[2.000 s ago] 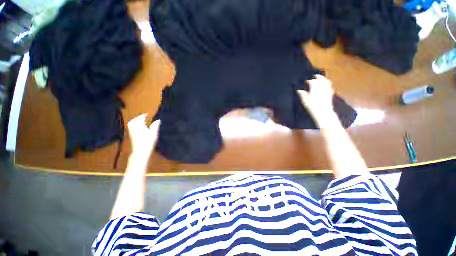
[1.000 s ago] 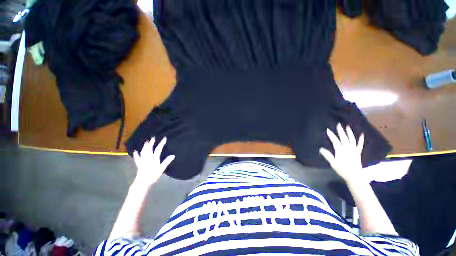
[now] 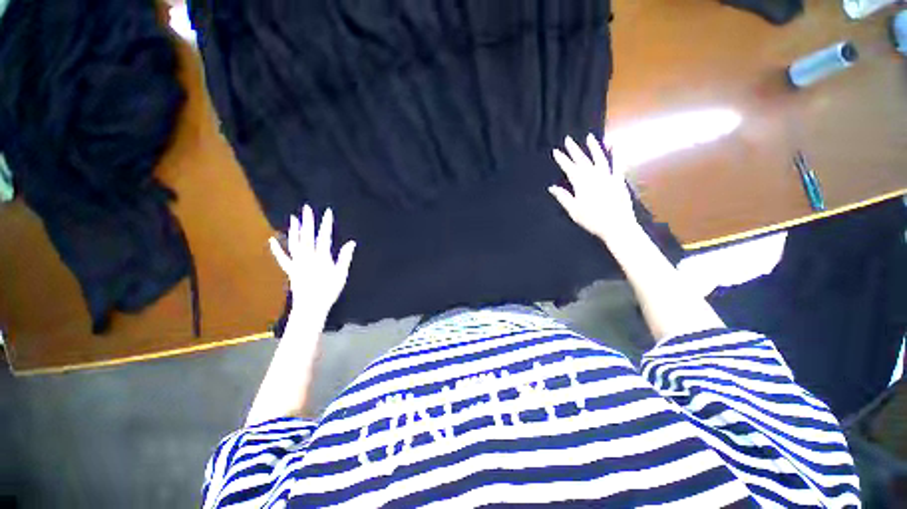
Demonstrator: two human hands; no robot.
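A black dress (image 3: 428, 214) lies spread on the table in front of me, its gathered skirt towards the far side and its smoother bodice near me, hanging past the table's front edge. My left hand (image 3: 314, 260) lies flat on the left side of the bodice with fingers spread. My right hand (image 3: 594, 189) lies flat on the right side, a little farther up, fingers spread. Both hands rest on the cloth without pinching it. The sleeves are mostly hidden under my arms or below the table edge.
Teal thread snips (image 3: 811, 183) and a grey-silver cylinder (image 3: 822, 64) lie on the wooden table (image 3: 716, 189) at right. A pile of black garments (image 3: 94, 129) lies at left with a cord trailing. More black cloth (image 3: 825, 298) is at lower right, beside a white piece (image 3: 734, 262).
The dress has been drawn nearer to me and its bodice now hangs over the front edge. Both hands have moved from the sleeves up onto the bodice sides. The view has shifted and tilted.
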